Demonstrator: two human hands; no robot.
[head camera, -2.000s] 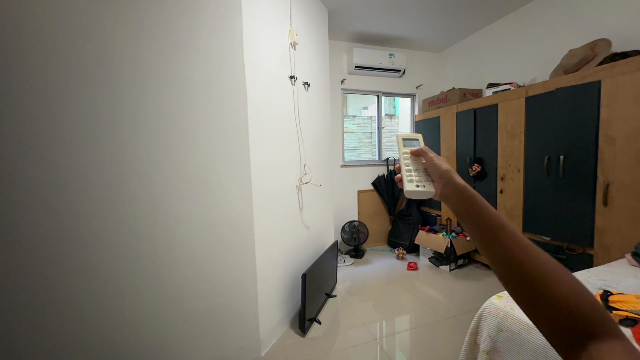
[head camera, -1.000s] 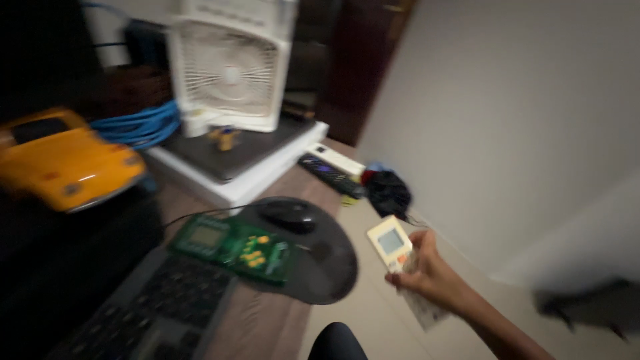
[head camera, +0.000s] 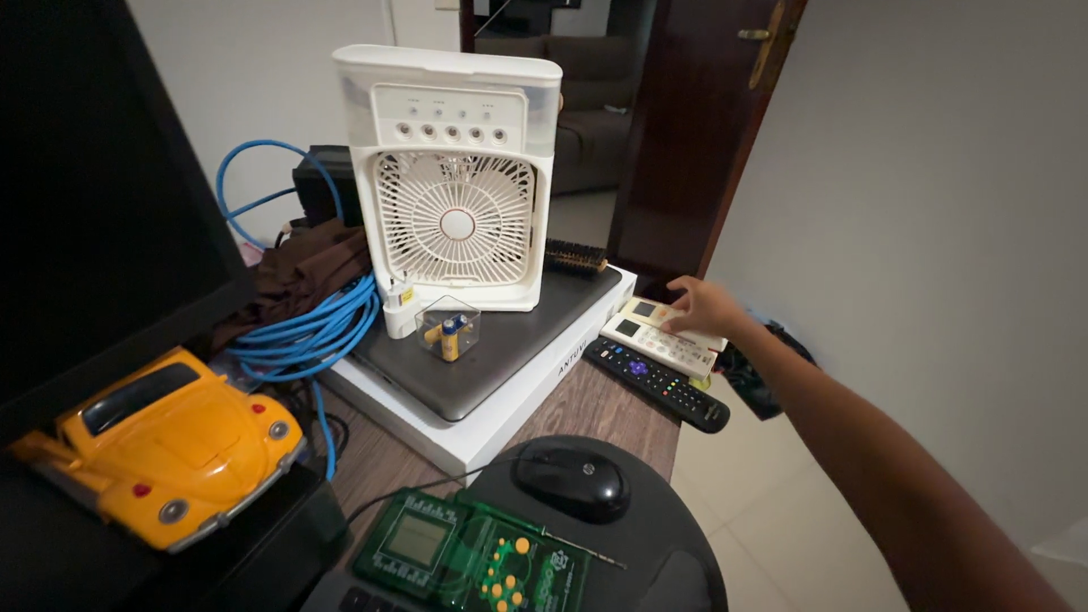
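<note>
My right hand (head camera: 704, 311) is on the farther of two pale air-conditioner remote controls (head camera: 650, 312), near the desk's right edge; its fingers are bent over it, and whether they grip it is unclear. Beside it lies the second pale remote control (head camera: 659, 343), and nearer to me a black remote control (head camera: 656, 384). Left of the remotes, a white box (head camera: 510, 425) carries a dark laptop (head camera: 510, 340) with a white portable fan (head camera: 457, 187) on top. A clear small container with batteries (head camera: 449, 331) stands before the fan. My left hand is out of view.
A black mouse (head camera: 571, 478) and green handheld game (head camera: 476, 552) are on a dark mouse pad (head camera: 671, 527). At left are an orange toy car (head camera: 183, 450), coiled blue cable (head camera: 314, 331) and a black monitor (head camera: 102, 187). A hairbrush (head camera: 574, 257) lies behind the fan; a dark door (head camera: 705, 127) stands beyond.
The view has swung from the room to the desk. My right hand held up a pale remote two seconds ago, carried it beside the desk one second ago, and is now over the row of remotes.
</note>
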